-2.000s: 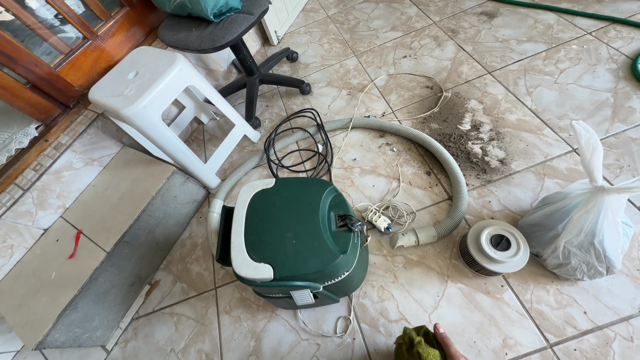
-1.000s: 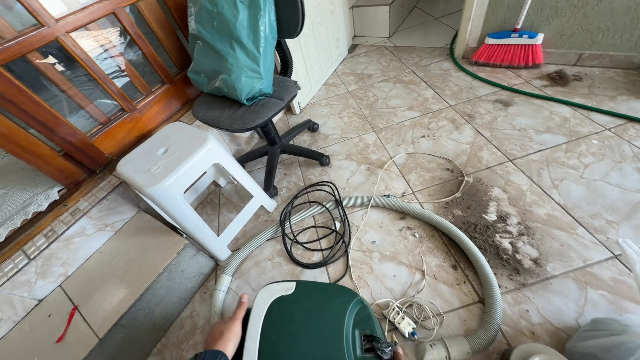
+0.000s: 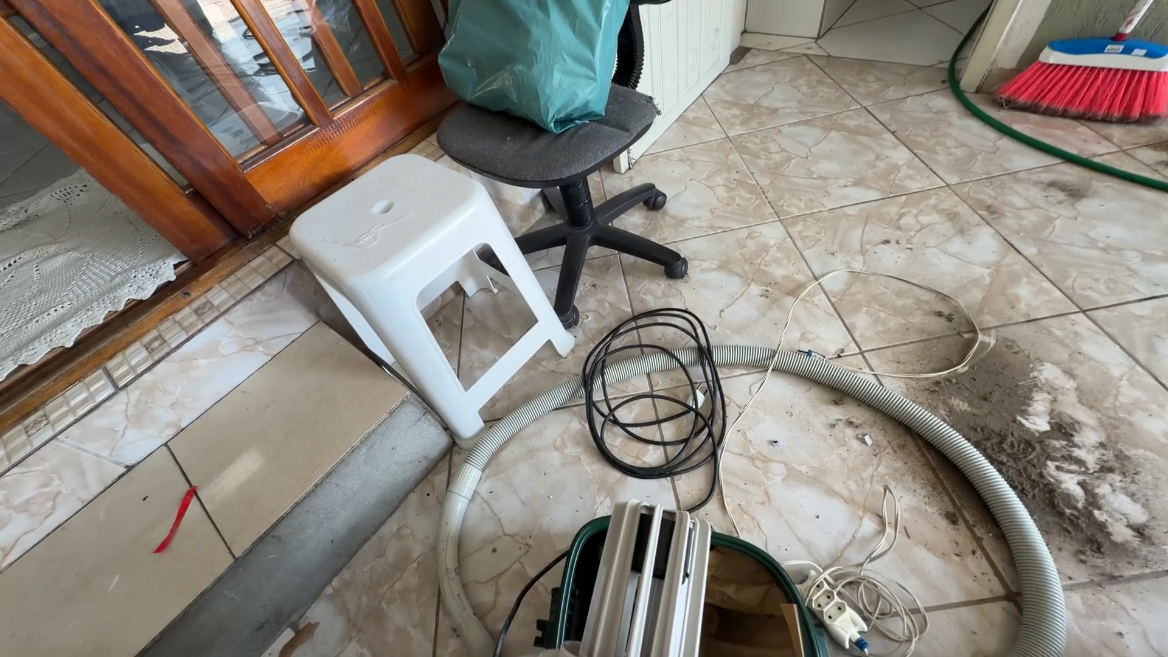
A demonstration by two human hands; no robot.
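At the bottom of the head view is the green vacuum cleaner's tub (image 3: 776, 570), its top uncovered, with brownish material showing inside. A ribbed light-grey part (image 3: 650, 584) stands tilted over the tub; what it belongs to is cut off by the frame edge. The ribbed grey vacuum hose (image 3: 858, 388) curves around behind the tub. A coiled black cable (image 3: 652, 411) lies partly over the hose. A white power strip (image 3: 837, 616) with a tangled cord lies right of the tub. Neither of my hands shows, so what they hold is hidden.
A white plastic stool (image 3: 392, 228) leans at the tiled step (image 3: 301, 429). Behind it stands a dark swivel chair (image 3: 547, 151) bearing a green plastic bag (image 3: 534, 55). Grey dust (image 3: 1040, 447) is heaped at right. A red-bristled broom (image 3: 1095, 82) and green hose (image 3: 1013, 128) are farther back.
The vacuum's green top no longer covers the tub, and the ribbed grey part now shows there. My hand, seen at the vacuum's left side one second ago, is out of view.
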